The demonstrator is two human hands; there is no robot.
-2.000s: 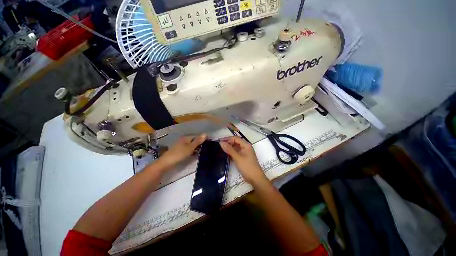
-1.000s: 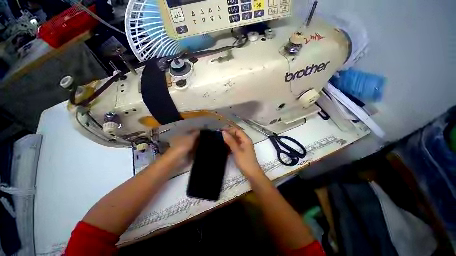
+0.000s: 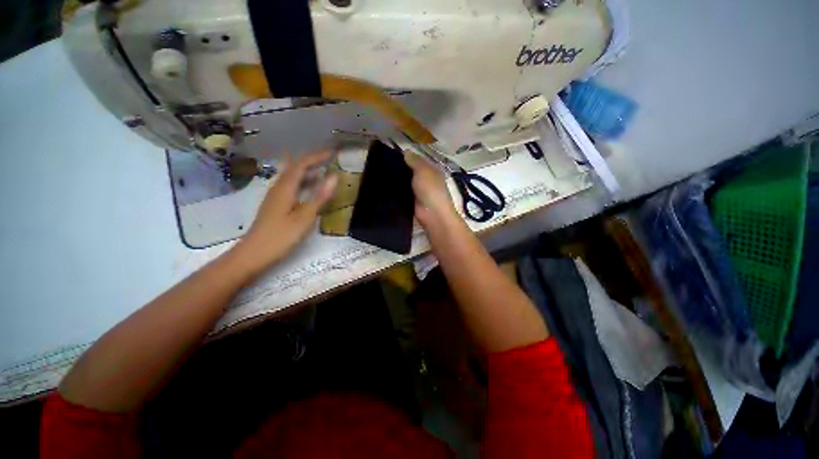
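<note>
My right hand (image 3: 431, 190) holds a black smartphone (image 3: 384, 199) by its right edge; its screen looks dark. My left hand (image 3: 289, 208) is blurred, left of the phone and apart from it, with thumb and fingers spread and nothing clearly seen in them. A tan flat piece (image 3: 338, 213) shows between my left hand and the phone; I cannot tell what it is. The cream sewing machine head (image 3: 422, 45) stands behind, its needle and presser foot area (image 3: 235, 166) left of my left hand.
Fabric shears (image 3: 480, 195) with black handles lie right of my right hand. A tan curved strip (image 3: 359, 91) and a black band (image 3: 284, 49) are on the machine arm. A blue thread cone (image 3: 602, 109) and white strip (image 3: 585, 148) are at right. A green basket (image 3: 763, 238) and denim stand beyond.
My view has tilted down, so the control panel is out of the picture and the green basket shows. My left hand has let go of the phone and moved left; the tan piece now shows.
</note>
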